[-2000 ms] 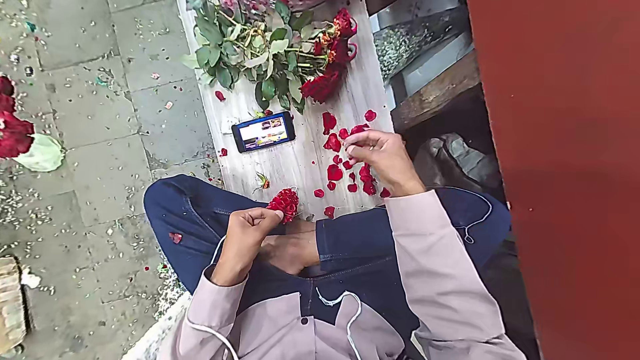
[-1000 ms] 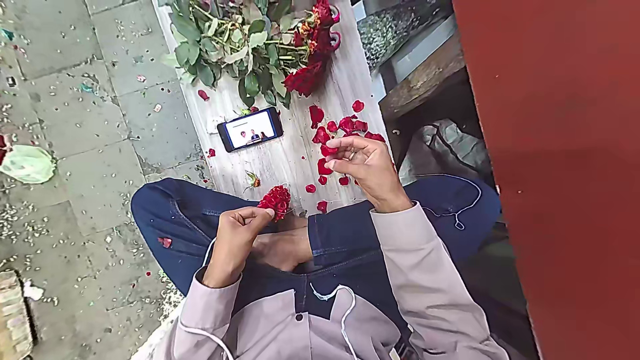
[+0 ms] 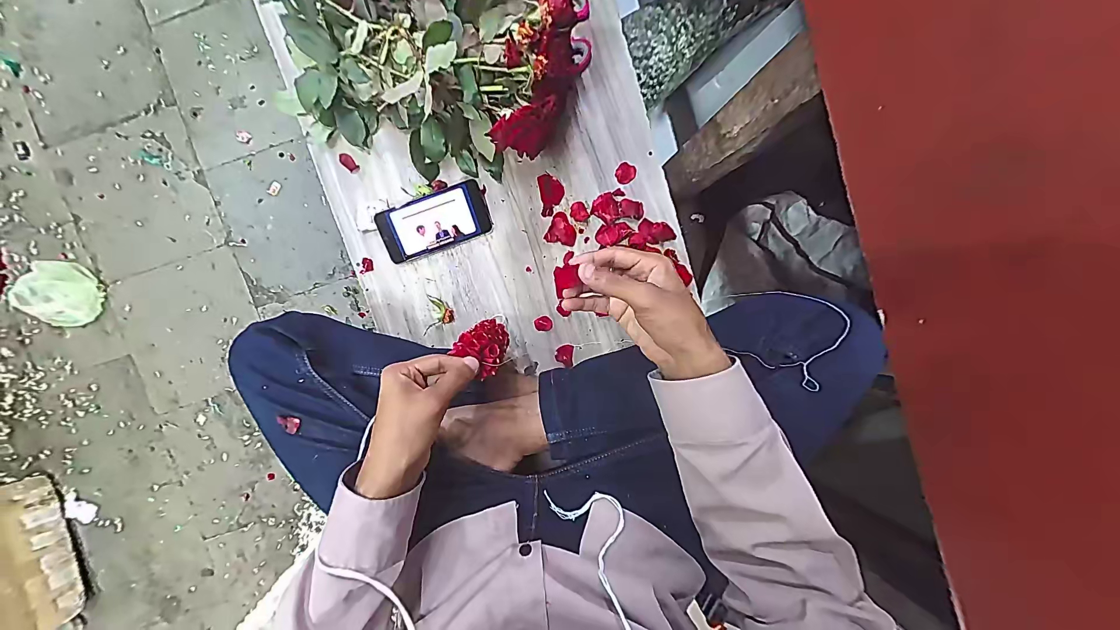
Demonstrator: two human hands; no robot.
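Note:
My left hand (image 3: pixel 420 404) pinches a tight cluster of red rose petals (image 3: pixel 481 346) between thumb and finger, above my crossed legs. To its right my right hand (image 3: pixel 643 302) is raised over the board, thumb and fingertips closed on a red petal (image 3: pixel 567 278). Loose red petals (image 3: pixel 612 219) lie scattered on the pale wood-grain board (image 3: pixel 516 262) just beyond that hand. A small stripped flower head (image 3: pixel 442 311) rests near the petal cluster. Whether a thread or needle runs through the cluster is too fine to tell.
Red roses with leafy stems (image 3: pixel 429 87) lie across the far part of the board. A lit smartphone (image 3: pixel 435 221) sits nearer me. White string (image 3: pixel 612 542) hangs over my shirt. A red panel (image 3: pixel 971 262) borders the right side. Paved floor (image 3: pixel 201 289) with scattered bits lies left.
Between the earlier frames, my right hand came down onto a red petal near the loose ones. My left hand keeps hold of the petal cluster throughout.

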